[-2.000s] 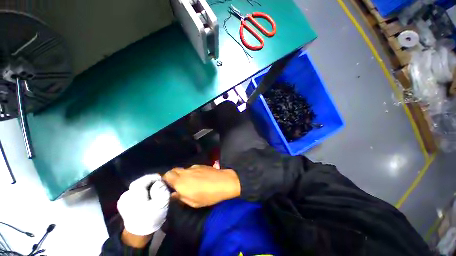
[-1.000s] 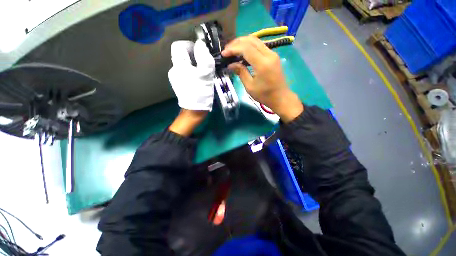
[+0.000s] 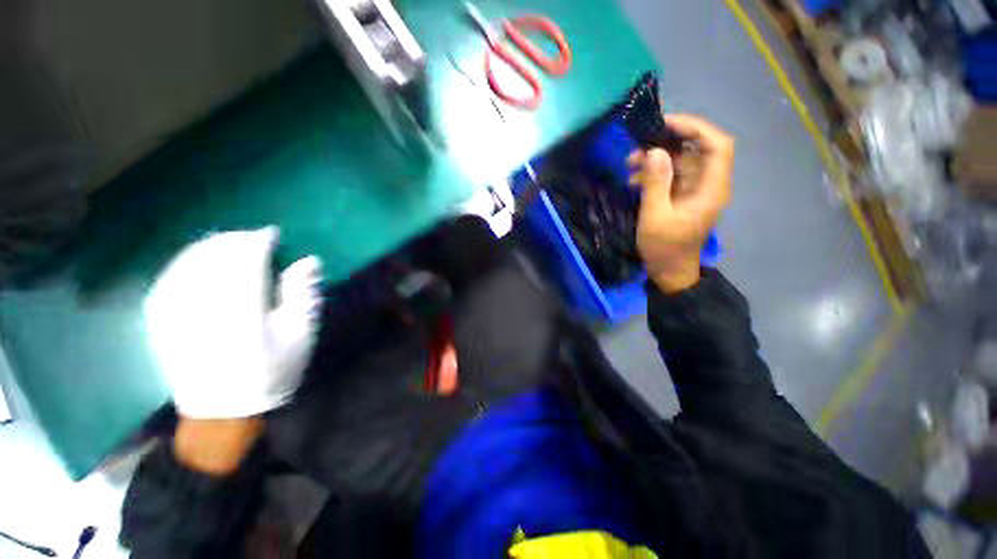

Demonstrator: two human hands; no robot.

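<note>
My right hand (image 3: 687,197), bare, is raised over the blue bin at the bench's right end. Its fingers are on a small black cable coil (image 3: 643,107) above the bin; the picture is blurred. Black pieces (image 3: 596,218) lie in the blue bin (image 3: 571,242) below. My left hand (image 3: 232,322), in a white glove, is over the bench's front edge at the left, its thumb apart from the fingers, and holds nothing that I can see. The grey metal tying head (image 3: 377,42) stands at the top of the bench, away from both hands.
Scissors with red-orange handles (image 3: 528,60) lie on the green bench (image 3: 295,186), with a thin dark strand beside them. Cable ends (image 3: 84,539) show on the white surface at bottom left. A yellow line (image 3: 804,115) crosses the floor, with pallets and plastic-wrapped goods beyond.
Both hands have left the tying head. My right hand has moved right to over the bin with the coil. My gloved left hand has moved left and down and opened. The view has shifted.
</note>
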